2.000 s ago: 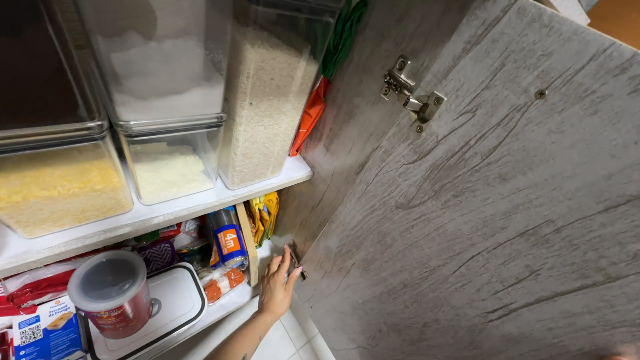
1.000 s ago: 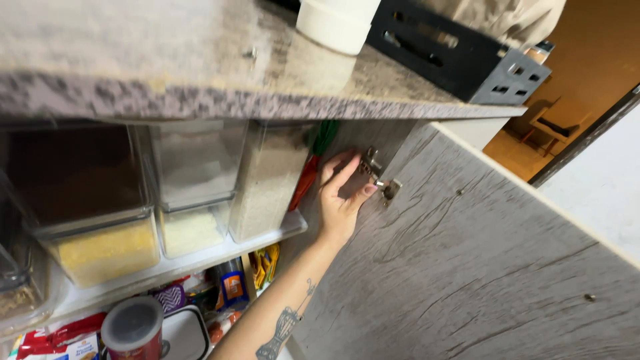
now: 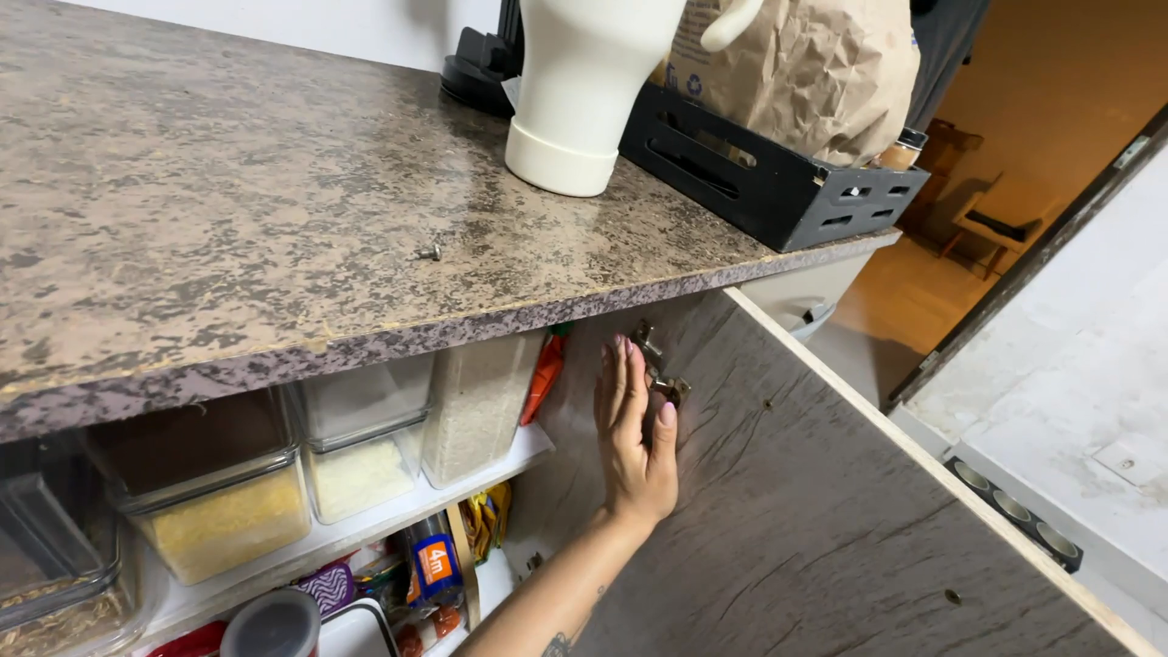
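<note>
One of my hands is in view, coming from the bottom; by its thumb on the right side, with the back partly showing, I take it as my left hand (image 3: 636,438). Its raised fingers are beside the metal cabinet hinge (image 3: 664,379), near the inner corner of the open grey wood-grain door (image 3: 839,511). It holds no loose object that I can see. Part of the hinge is hidden by the fingers. A small screw (image 3: 432,252) lies on the speckled countertop (image 3: 274,219). My other hand is out of view.
On the counter stand a cream tumbler (image 3: 570,100) and a black crate (image 3: 776,182) with a paper bag (image 3: 803,82). Below, clear food containers (image 3: 228,520) fill the upper shelf (image 3: 511,465); packets and a lidded tub (image 3: 271,625) sit lower. The door edge juts towards the right.
My visible hand has moved from the lower part of the cabinet up to the upper hinge. Its fingers, bent around the hinge a second ago, are now straighter beside it. The view has tilted up.
</note>
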